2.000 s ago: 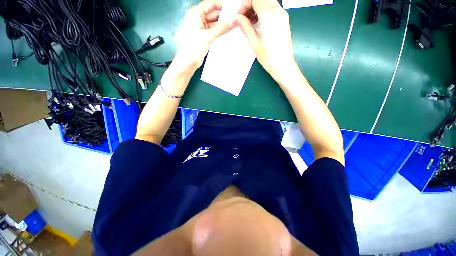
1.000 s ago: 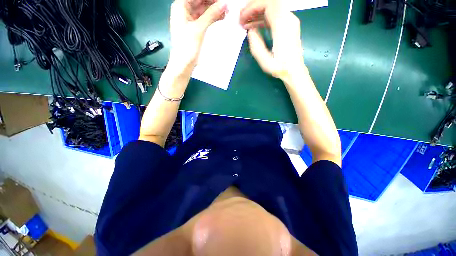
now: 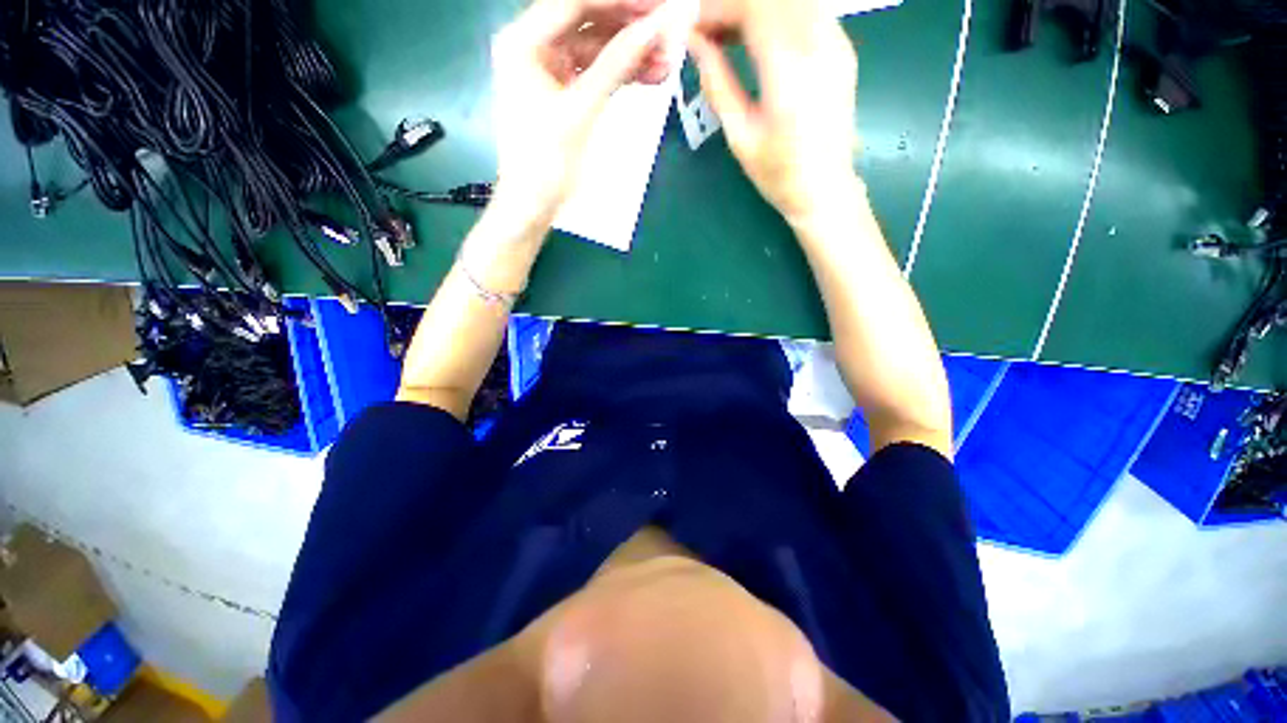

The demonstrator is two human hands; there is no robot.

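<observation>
A white label sheet (image 3: 610,184) lies on the green bench under my hands, its near end showing. My left hand (image 3: 582,78) is at the top edge of the picture, over the sheet, with thumb and fingers pinched together. My right hand (image 3: 776,99) is beside it, its fingertips touching or nearly touching the left ones. A small pale silver-white face label (image 3: 697,119) with a cut-out hangs down from the right fingertips, beside the sheet. Its upper part is hidden by the fingers. Whether my left fingers also hold it is too overexposed to tell.
A black cable pile (image 3: 170,85) with metal-tipped plugs lies at left, one plug (image 3: 470,192) touching or near my left forearm. More black cables (image 3: 1249,71) lie at right. Another white sheet (image 3: 864,6) shows at the top edge. Blue bins (image 3: 1052,452) stand below the bench edge.
The hands, apart a second ago, have come together again. The pale face label now shows hanging below the right fingers. The view has shifted slightly.
</observation>
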